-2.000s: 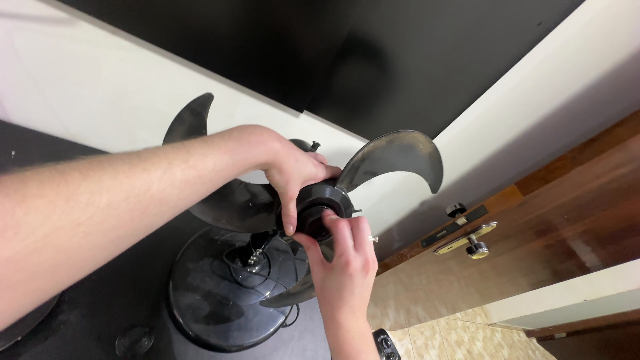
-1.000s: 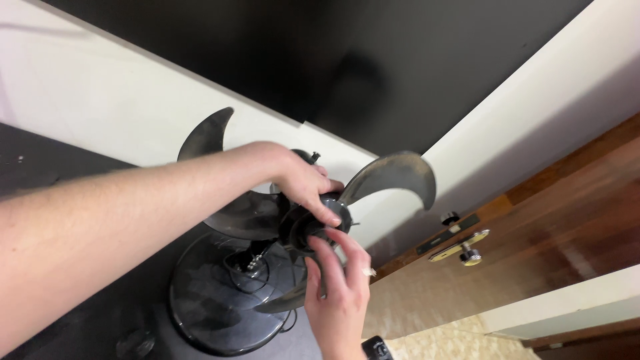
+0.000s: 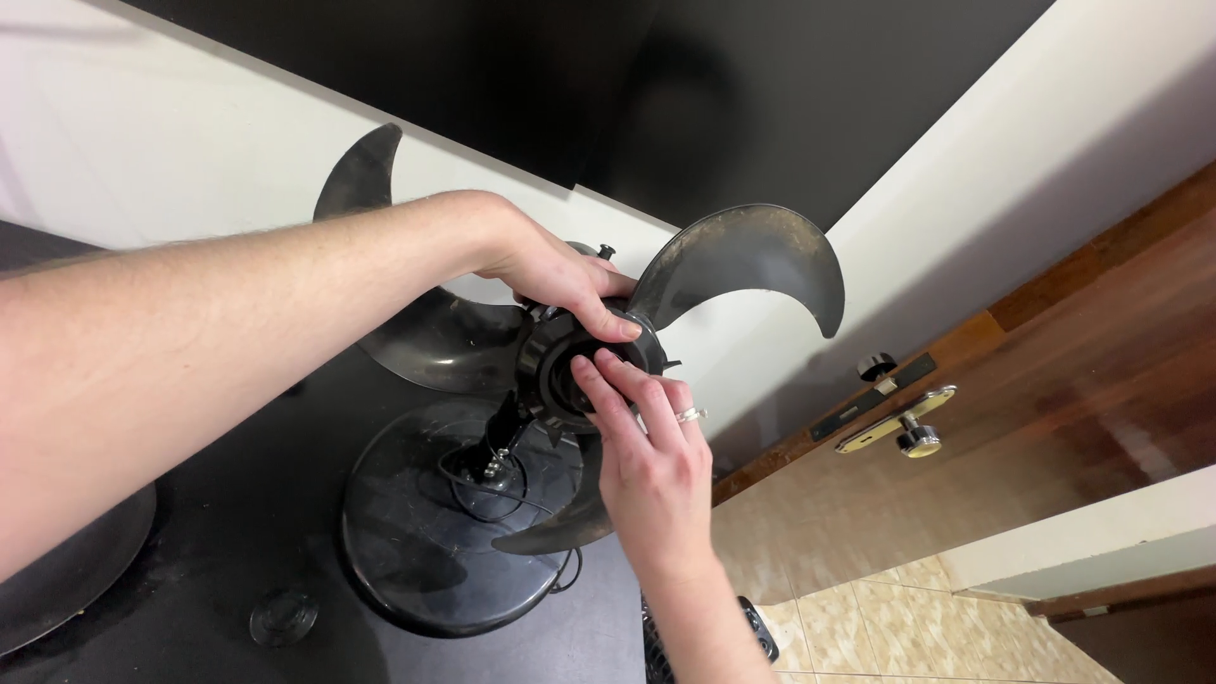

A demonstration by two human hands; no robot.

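A black fan without a front grille stands on its round base [image 3: 418, 570], its curved, dusty blade [image 3: 750, 247] reaching up to the right. My left hand [image 3: 570, 280] grips the hub's upper rim, thumb on the front and fingers behind, partly hidden. At the hub's recessed centre, the fingertips of my right hand [image 3: 655, 446], which wears a ring, press into the dark opening of the fan hub [image 3: 551, 380]. Whether they pinch a small part there I cannot tell. A loose cable [image 3: 484, 518] coils around the foot of the stand.
The fan stands on a black tabletop [image 3: 209, 541]. A small round clear or dark piece [image 3: 283, 617] lies near its front, and a dark round object [image 3: 76, 570] sits at the left. Behind is a black panel [image 3: 608, 85]; a wooden door [image 3: 1073, 380] with a knob stands at the right.
My left thumb has moved from the hub's left side to its upper front. My right fingers have straightened across the hub centre.
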